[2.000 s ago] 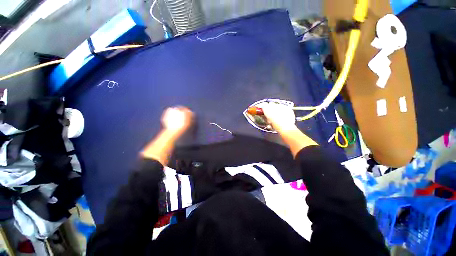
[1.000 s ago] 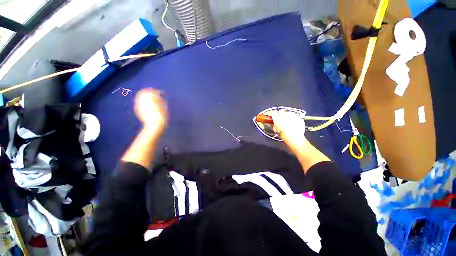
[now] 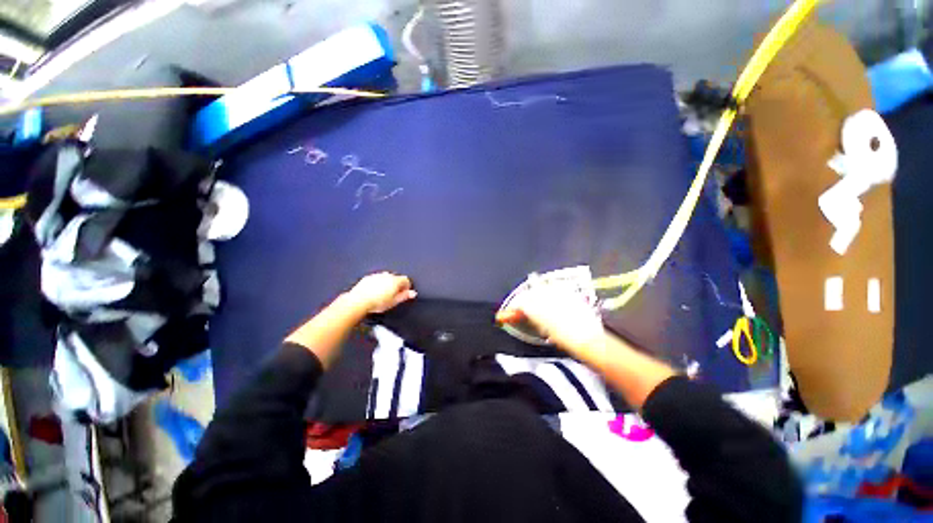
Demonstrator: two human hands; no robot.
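Note:
The black garment piece (image 3: 450, 332) lies along the near edge of the blue-covered table (image 3: 440, 184), with white areas crossed by black bars on it. My left hand (image 3: 383, 292) is closed at the garment's upper left edge and appears to pinch the cloth. My right hand (image 3: 561, 317) grips the handle of the steam iron (image 3: 522, 298). The iron rests on or just above the garment's upper right part; its contact is hidden. A yellow hose (image 3: 687, 209) runs from the iron to the upper right.
A black and grey-white garment bundle (image 3: 123, 276) and a white roll (image 3: 227, 210) are at the left. A blue wrapped bar (image 3: 297, 82) is at the far edge. At the right are yellow and green scissors (image 3: 747, 339) and a brown padded board (image 3: 829, 306) with a tape roll (image 3: 868, 138).
My left hand has come down from the blue cover to the garment edge. My right hand has moved the iron nearer, onto the garment area. More thread ends show at the upper left.

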